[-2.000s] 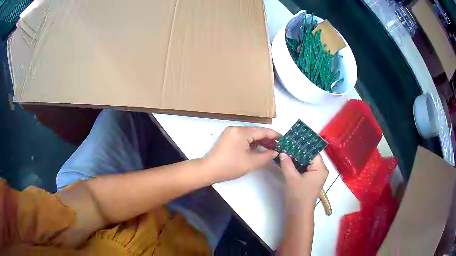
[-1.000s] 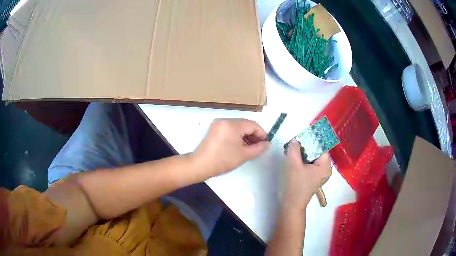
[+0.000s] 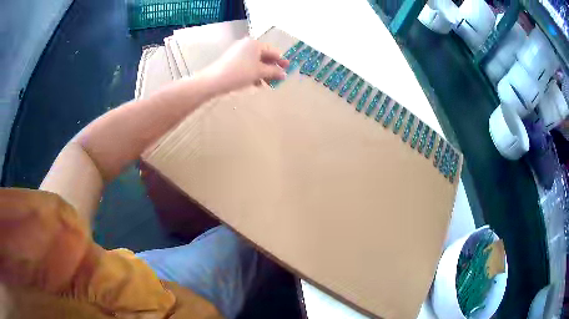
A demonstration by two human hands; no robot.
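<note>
My left hand [image 3: 249, 61] is over the upper left corner of the large cardboard sheet [image 3: 299, 168]. A narrow green single PCB [image 3: 274, 81] shows just below its fingertips; whether the fingers grip it or it lies on the sheet I cannot tell. Several single PCBs [image 3: 364, 98] lie side by side in a slanting row along the sheet's far edge, from near my left hand to the right corner. My right hand is out of the picture.
A white bowl [image 3: 444, 283] with green strips and a brown scrap stands at lower right, beside the sheet. Spare cardboard [image 3: 206, 47] lies beyond my left forearm. A green crate [image 3: 178, 14] is at the top. The dark belt [image 3: 458, 103] and white bowls [image 3: 508, 131] are at right.
The view has turned left towards the cardboard, bringing the PCB row into view. My left hand has moved from the table over the sheet. My right hand, its panel and the red wrap have left view.
</note>
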